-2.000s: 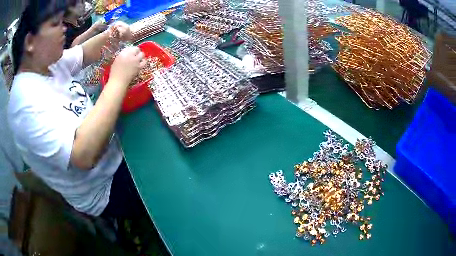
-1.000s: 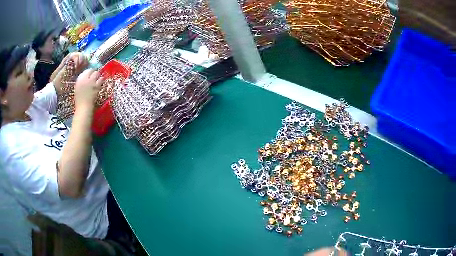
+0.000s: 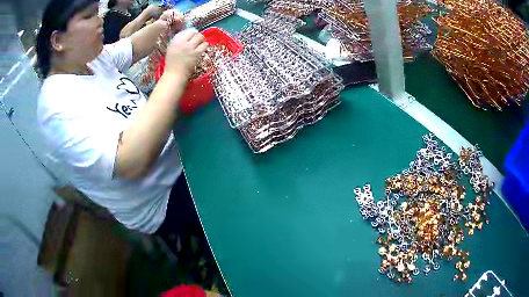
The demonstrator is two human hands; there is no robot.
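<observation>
A loose pile of small silver and copper-gold parts (image 3: 426, 217) lies on the green bench at the right. A smaller cluster of pinkish-silver parts (image 3: 474, 168) touches its upper right side. A corner of a silver plated frame (image 3: 488, 285) shows at the bottom right edge, and the rest is cut off. Neither of my hands can be made out in the picture, so I cannot see what holds the frame, if anything.
A seated worker (image 3: 110, 127) handles parts over a red tray (image 3: 200, 96) at the left. Stacked silver frames (image 3: 275, 87) stand beside it. Behind are a metal post (image 3: 384, 52), copper-gold frames (image 3: 484, 52) and a blue tray (image 3: 518, 174). A blurred red thing (image 3: 185, 291) shows at the bottom edge.
The view has swung left, so bench items sit further right. Fingertips beside the silver frame a second ago are gone, and less of the frame shows. The pile looks unchanged.
</observation>
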